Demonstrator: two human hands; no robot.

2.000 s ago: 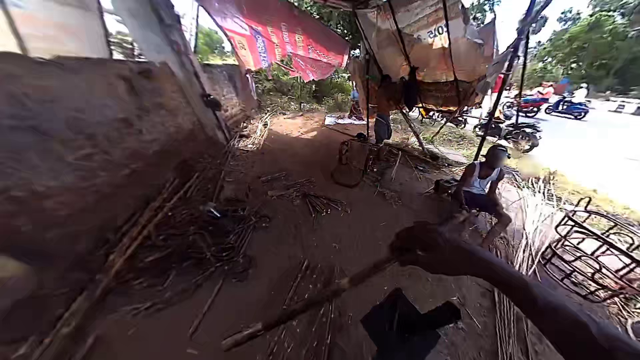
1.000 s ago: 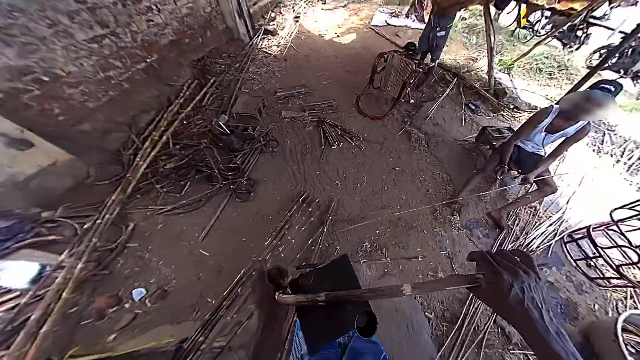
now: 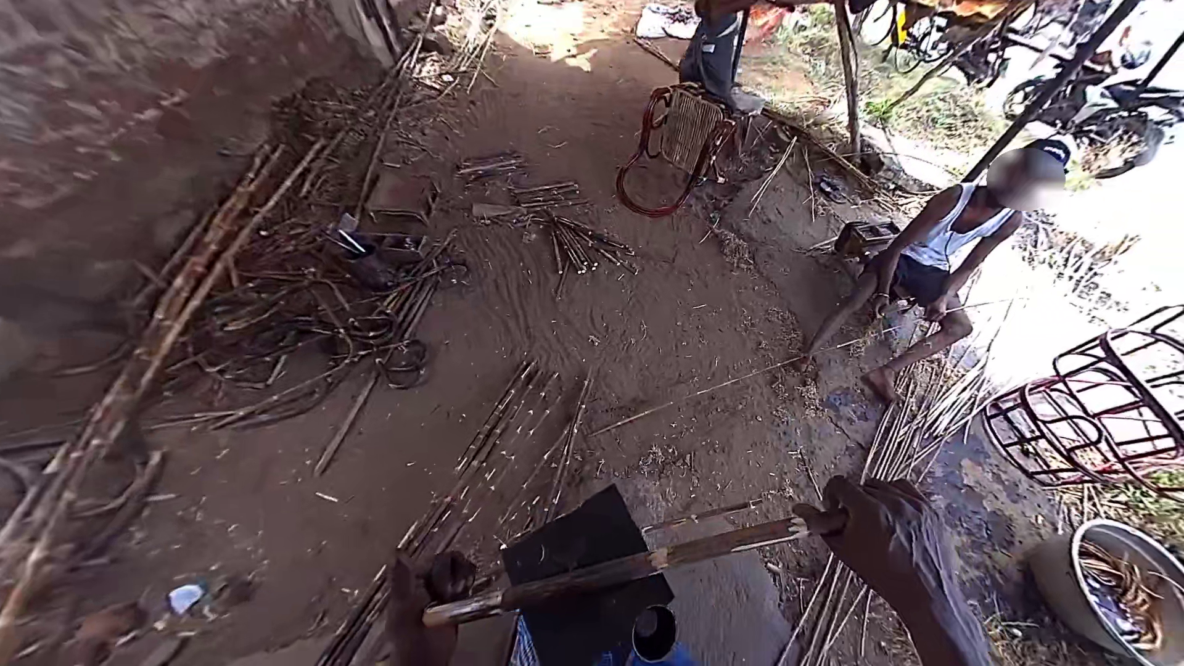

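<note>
A thick brown cane pole (image 3: 684, 552) lies slanting across the bottom of the head view, over a black sheet (image 3: 592, 546) that rests on my lap. My right hand (image 3: 879, 532) is closed round its upper right end. At the lower left end is my left hand (image 3: 430, 592), its fingers curled; whether it grips the pole or only touches it cannot be told. Just below the black sheet shows the round dark opening of a pipe-like thing (image 3: 655, 633).
A seated person (image 3: 953, 231) works with a thin strip at right. Cane frames (image 3: 1101, 407) and a tub (image 3: 1091, 592) stand right of me. Long poles (image 3: 176, 314) and bent canes (image 3: 314, 342) lie left. A chair frame (image 3: 680, 139) stands near another person (image 3: 712, 55).
Two seconds ago only my right hand showed, with the pole slanting down to the left. My left hand has since come to its lower left end. The view has tilted down.
</note>
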